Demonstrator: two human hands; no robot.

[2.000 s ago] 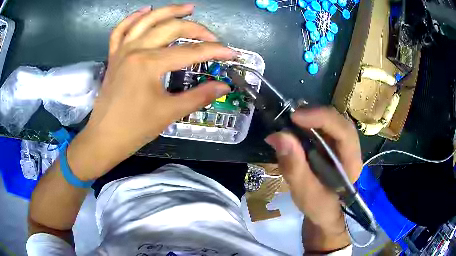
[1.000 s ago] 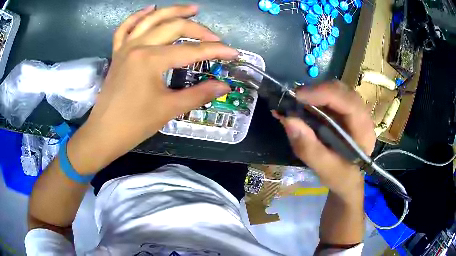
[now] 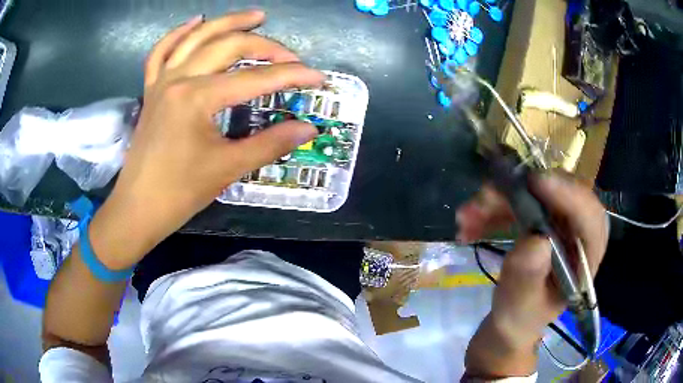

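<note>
The white power strip housing (image 3: 347,176) lies on the dark bench, with the green circuit board (image 3: 329,142) and metal contacts inside. My left hand (image 3: 195,120), with a blue wristband, is over its left part. The thumb and index finger are spread and nothing shows between them. A blue disc component (image 3: 297,102) sits at the board between them. The palm hides the left side of the housing. My right hand (image 3: 558,232) holds the soldering iron (image 3: 518,182) with its solder feed tube, right of the housing. The tip is blurred near the loose blue discs.
Loose blue disc components (image 3: 458,34) lie at the top of the bench. A cardboard tray (image 3: 524,63) with cream-coloured pieces (image 3: 550,105) stands at right. A bagged cord (image 3: 93,142) lies at left. A pale cable (image 3: 636,222) trails right. The front bench edge runs below the housing.
The iron in my right hand has moved right, away from the housing. The view has shifted slightly. My left hand keeps nearly the same pose over the housing.
</note>
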